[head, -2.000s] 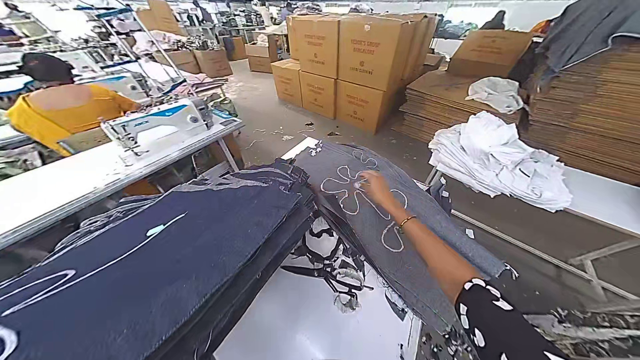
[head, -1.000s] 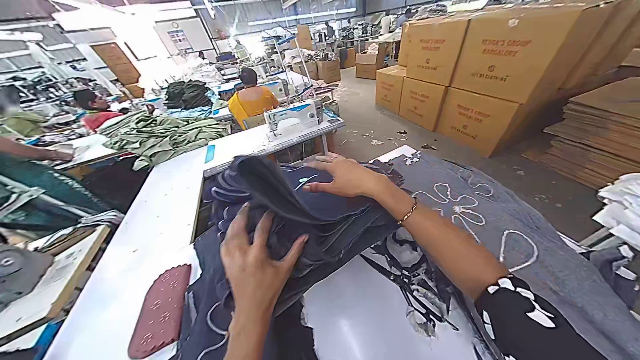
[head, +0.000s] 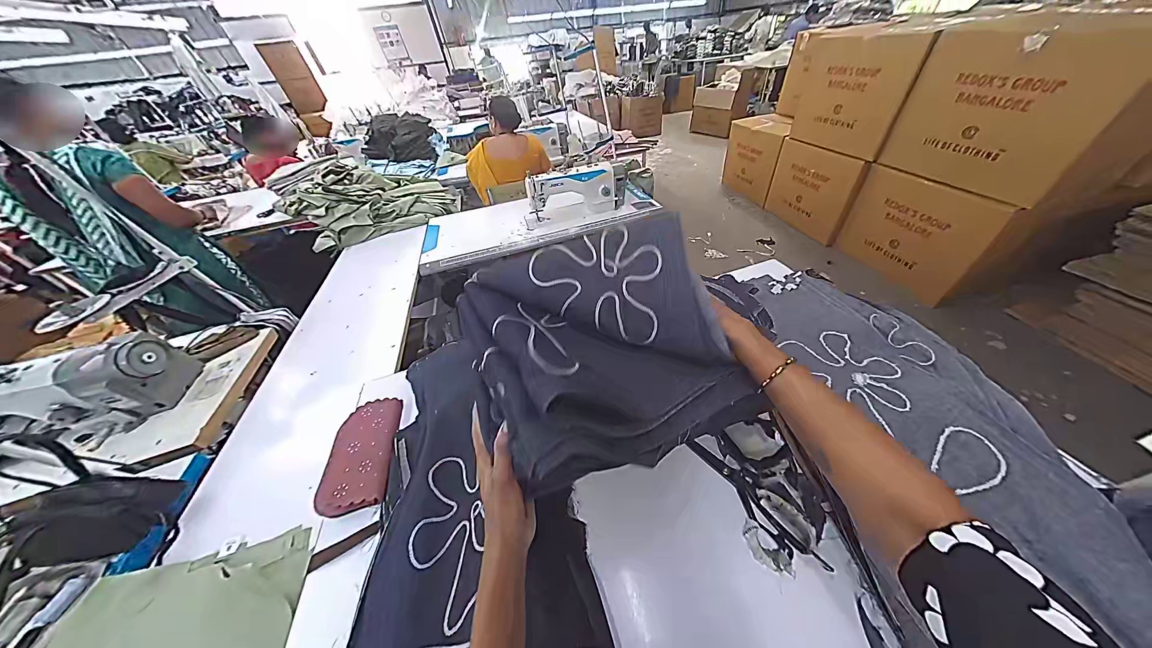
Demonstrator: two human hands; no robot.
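A folded bundle of dark denim pieces with white flower outlines [head: 598, 360] is lifted over the white table [head: 666, 540] between my hands. My left hand [head: 504, 477] supports its lower left side, fingers pointing up, partly behind the cloth. At its right edge is my right hand [head: 733, 337], its fingers mostly hidden by the bundle. More dark denim with a flower outline [head: 445, 531] lies under and left of my left hand. Grey denim with white outlines [head: 900, 378] spreads to the right, beneath my right forearm. Black and white scraps [head: 774, 504] lie between the two.
A maroon perforated case [head: 360, 457] lies at the left. Beyond the bundle stands a white sewing machine [head: 576, 191]. Large cardboard boxes [head: 972, 108] are stacked at the right. A person in yellow [head: 508, 162] sits ahead; another in green [head: 153, 216] stands at the left, near green garments [head: 360, 198].
The dark denim, bunched between my hands a second ago, is now raised and spread so its flower outlines show. Earlier, my right hand was over the grey denim. The view has swung left.
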